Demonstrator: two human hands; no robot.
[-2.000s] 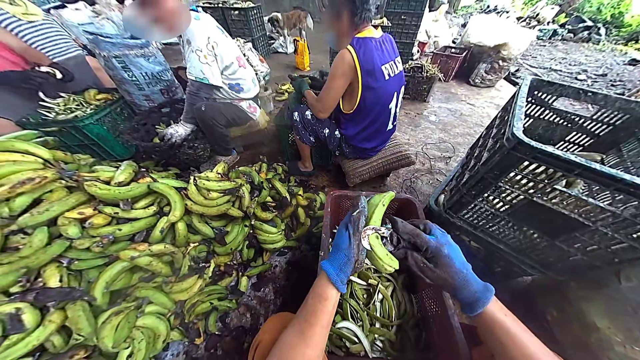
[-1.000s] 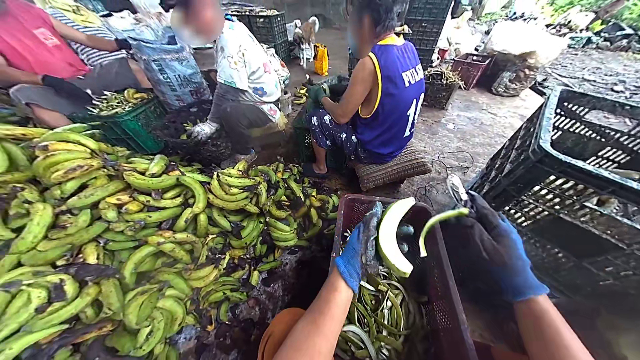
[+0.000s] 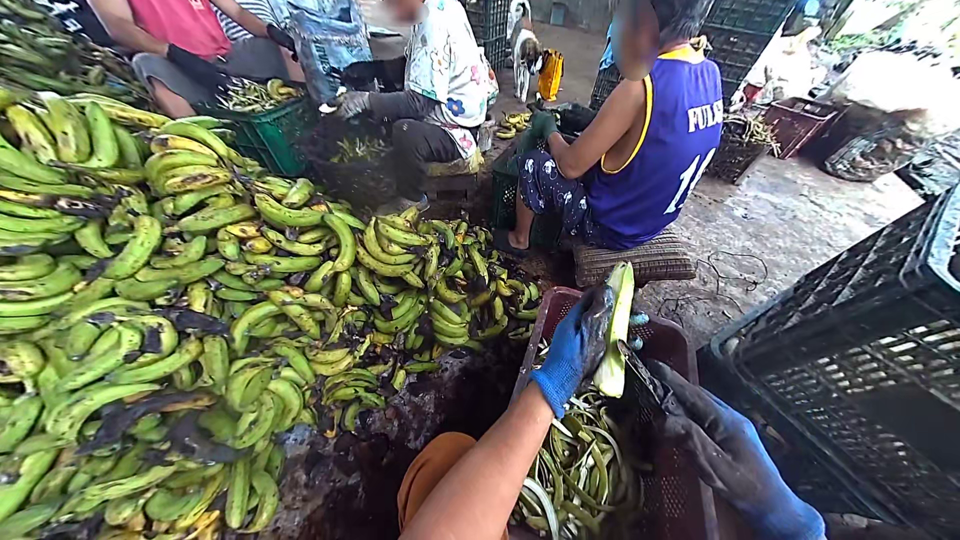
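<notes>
My left hand, in a blue glove with a dark, worn palm, grips a partly peeled green banana held upright. In my right hand, gloved alike, is a knife whose blade touches the banana's lower right side. Both hands are over a dark red plastic crate, where long green peel strips lie heaped. Part of the crate's inside is hidden by my hands and forearms.
A large pile of green bananas covers the left. Black plastic crates stand close on the right. Ahead, a person in a purple jersey sits on a striped cushion. Others sit beside a green crate; a dog stands behind.
A second ago a peel strip hung from my right hand, apart from the banana; now that hand has moved in and the knife meets the banana. The view has shifted somewhat.
</notes>
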